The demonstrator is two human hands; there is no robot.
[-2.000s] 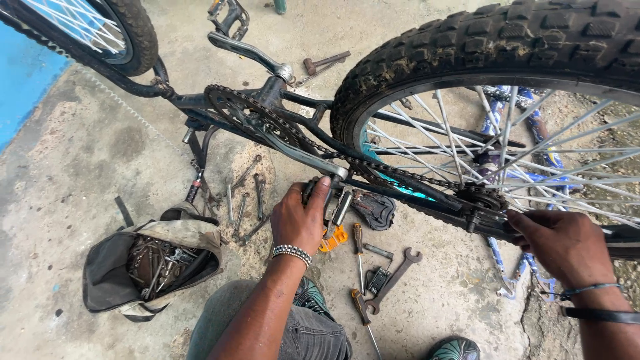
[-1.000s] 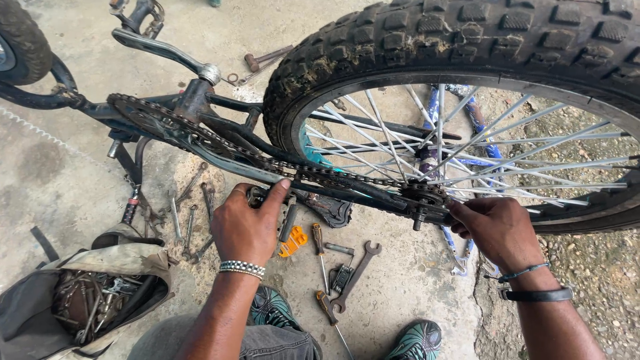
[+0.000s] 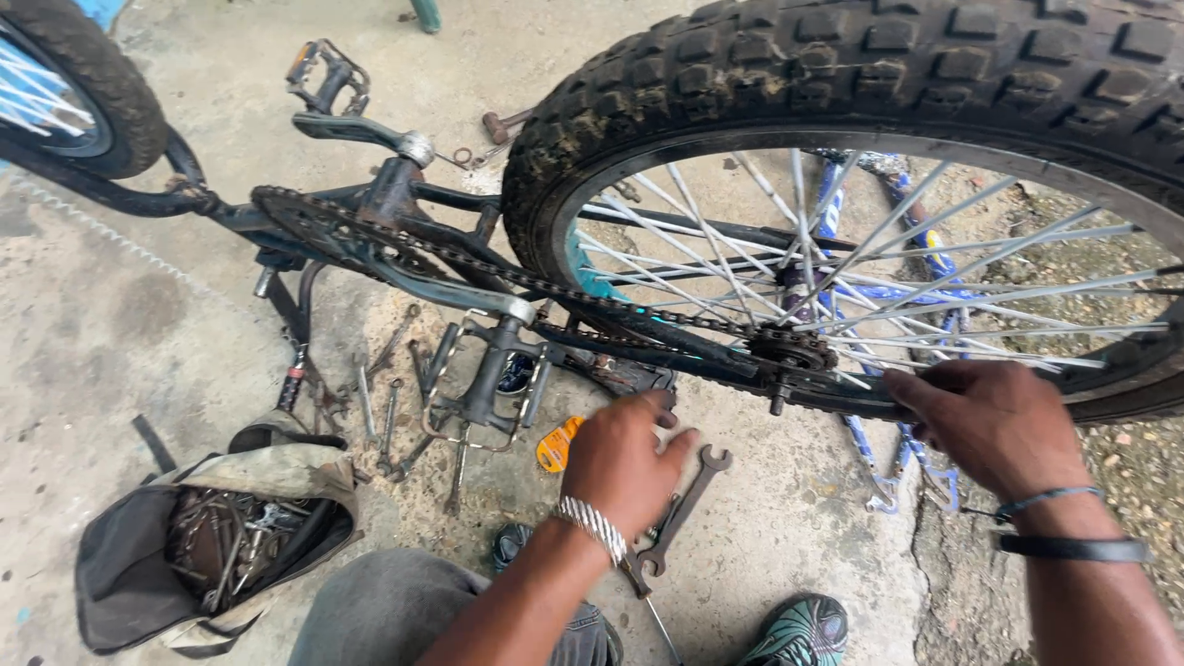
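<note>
An upturned bicycle with a black frame fills the view. Its chain (image 3: 592,301) runs from the chainring (image 3: 319,231) to the rear sprocket (image 3: 791,350). My left hand (image 3: 624,462) is off the near pedal (image 3: 490,379), to its right and below the frame, fingers slightly bent and apart, with nothing seen in it. At the rim of the rear wheel, right of the sprocket, my right hand (image 3: 994,425) has its thumb and fingers closed around the rim and tyre edge; the fingertips are partly hidden. The knobbly rear tyre (image 3: 740,83) arches above both hands.
An open fabric bag (image 3: 102,564) of metal tools lies at the lower left. An open-ended wrench (image 3: 689,509), a screwdriver (image 3: 638,578), an orange piece (image 3: 558,444) and several tools lie on the concrete. A hammer (image 3: 499,127) and a blue bicycle frame (image 3: 939,250) lie beyond.
My left hand has let go of the near pedal and crank and moved away to the right. My right hand stays by the rear wheel, right of the sprocket.
</note>
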